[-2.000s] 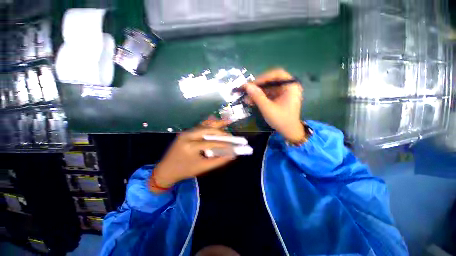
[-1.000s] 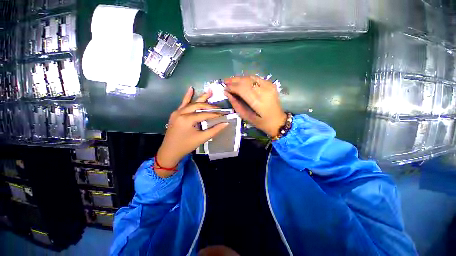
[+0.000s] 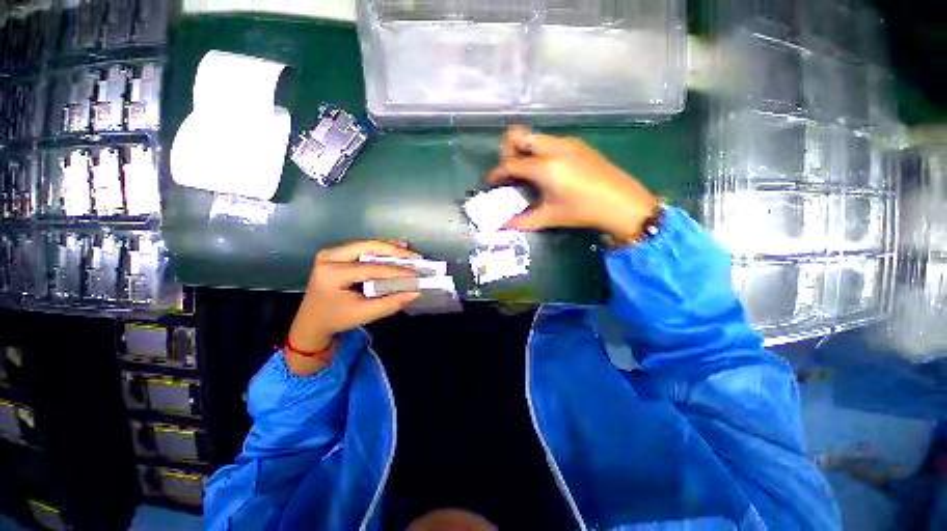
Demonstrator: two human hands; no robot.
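Note:
My left hand (image 3: 348, 290) holds the folded pale label sheet (image 3: 410, 283) between its fingers, at the mat's front edge; its edges show as two white strips. My right hand (image 3: 576, 187) is over the green mat (image 3: 395, 197), its fingertips blurred around a glaring white circuit board (image 3: 496, 207). Whether it grips this board cannot be told, and no tweezers can be made out. A second silvery circuit board (image 3: 501, 259) lies on the mat just below that one, nearer to me. My right hand may hide other boards.
A white curling liner strip (image 3: 231, 150) and a dark and silver board stack (image 3: 329, 145) lie at upper left. A frosted empty tray (image 3: 524, 67) stands at the top. Filled blister trays (image 3: 104, 182) are at left, clear trays (image 3: 810, 197) at right. Yellow-marked units (image 3: 166, 394) are below left.
My right hand has opened out and moved a little right, uncovering boards near the front edge. My left hand has drawn back left and down with the sheet, now seen nearly edge-on. The camera view has shifted.

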